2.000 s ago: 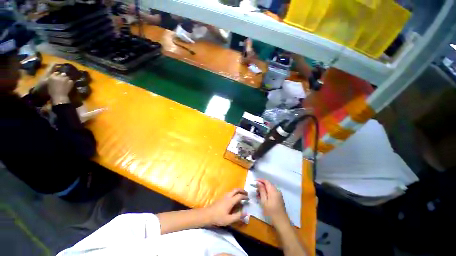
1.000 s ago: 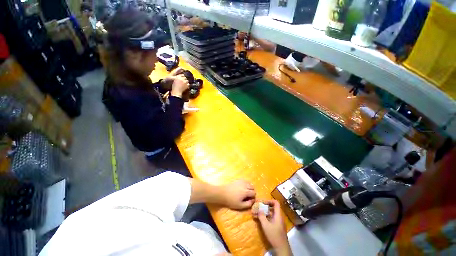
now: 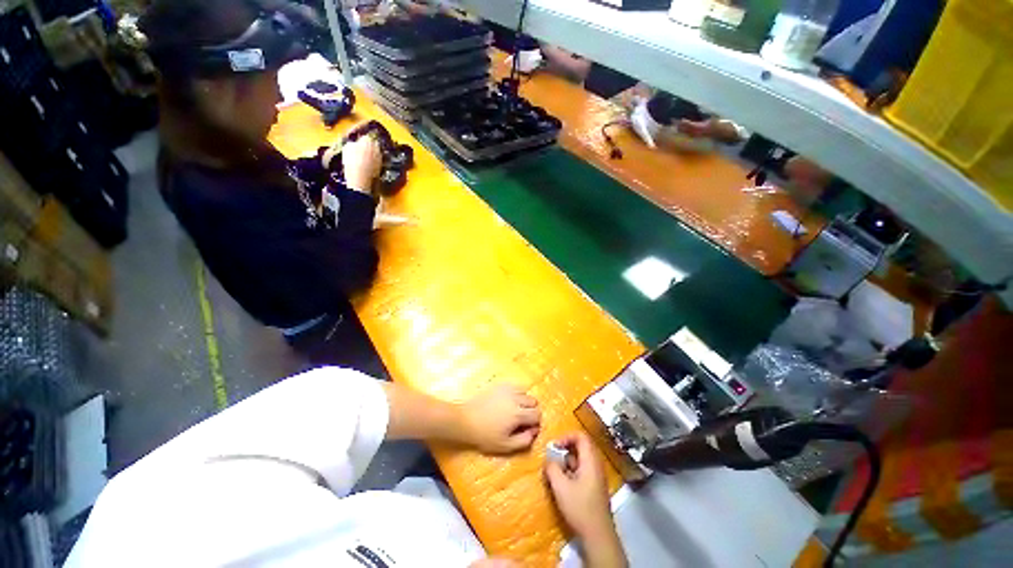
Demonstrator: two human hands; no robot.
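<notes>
My right hand [image 3: 578, 486] pinches a small white part [image 3: 557, 453] between its fingertips, just above the orange bench. My left hand [image 3: 502, 422] rests on the bench to the left of it, with its fingers curled; whether it holds anything is hidden. The black electric screwdriver [image 3: 716, 442] lies tilted over the front of the silver-grey screw feeder [image 3: 658, 402], right of my right hand, and neither hand touches it.
A white sheet [image 3: 711, 519] lies right of my right hand. The green conveyor belt [image 3: 578, 216] runs behind the orange bench [image 3: 478, 300]. Another worker [image 3: 261, 211] handles black parts at the left. Stacked black trays [image 3: 428, 67] stand beyond, and a white shelf [image 3: 766, 94] crosses above.
The view has swung left since the first frame, bringing the other worker fully into view. My hands stay close together. The small white part remains in my right fingertips, now partly covered.
</notes>
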